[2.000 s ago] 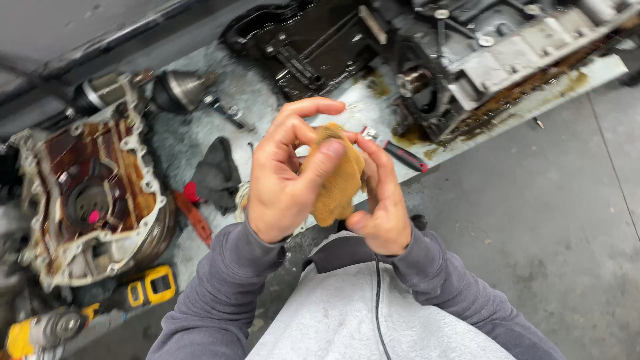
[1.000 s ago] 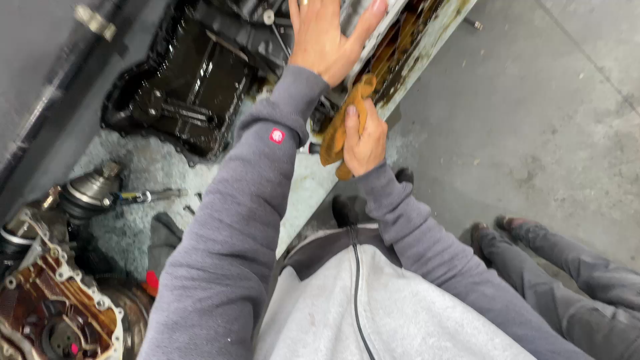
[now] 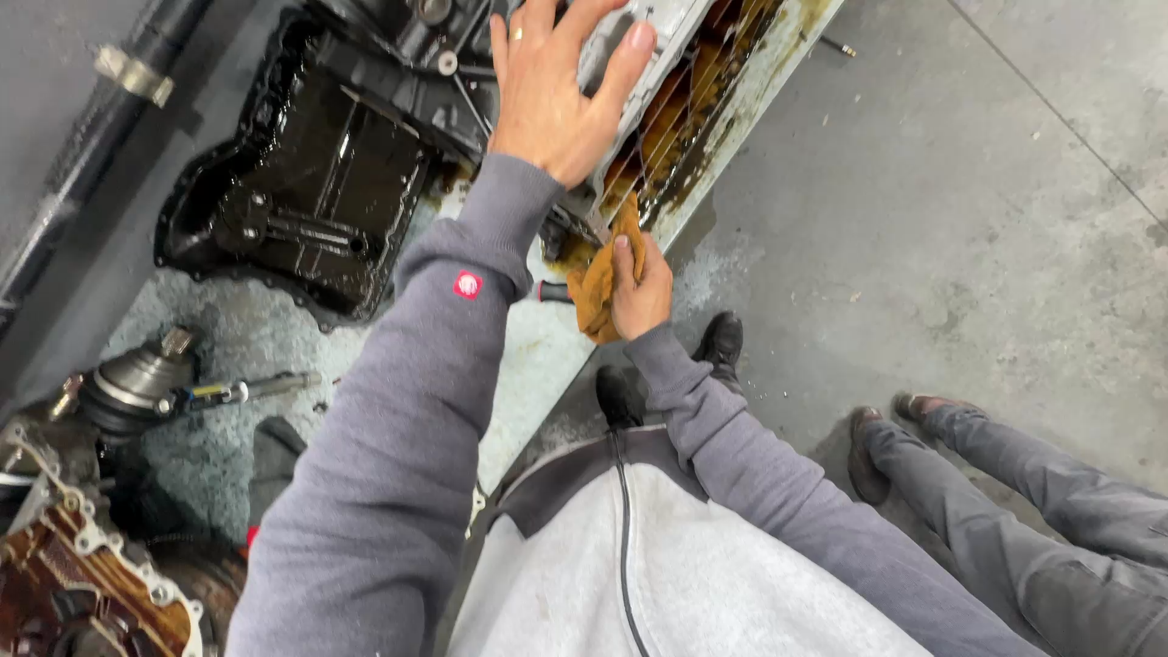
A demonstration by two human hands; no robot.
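Observation:
My left hand [image 3: 558, 96] lies spread over an oily engine block [image 3: 671, 23] at the top centre, fingers apart, with a ring on one finger. Lower right of it, my right hand [image 3: 643, 290] grips a crumpled orange-brown cloth [image 3: 598, 285]. The cloth's upper end reaches the near corner of the block, beside its oil-stained open side. A dark tool handle [image 3: 554, 291] shows just left of the cloth; the rest of that tool is hidden. Whether the left palm presses on the metal cannot be told.
A black oil pan [image 3: 310, 201] lies left of the block on the bench [image 3: 538, 383]. A drive-shaft joint [image 3: 137, 383], a ratchet-like tool [image 3: 255, 388] and an oily housing [image 3: 109, 584] stand lower left. Another person's legs [image 3: 1004, 511] are at the right on the concrete floor.
Two seconds ago both my hands held the cloth together in front of me. The left hand has since let go and moved onto the engine block; the right has carried the cloth to its corner.

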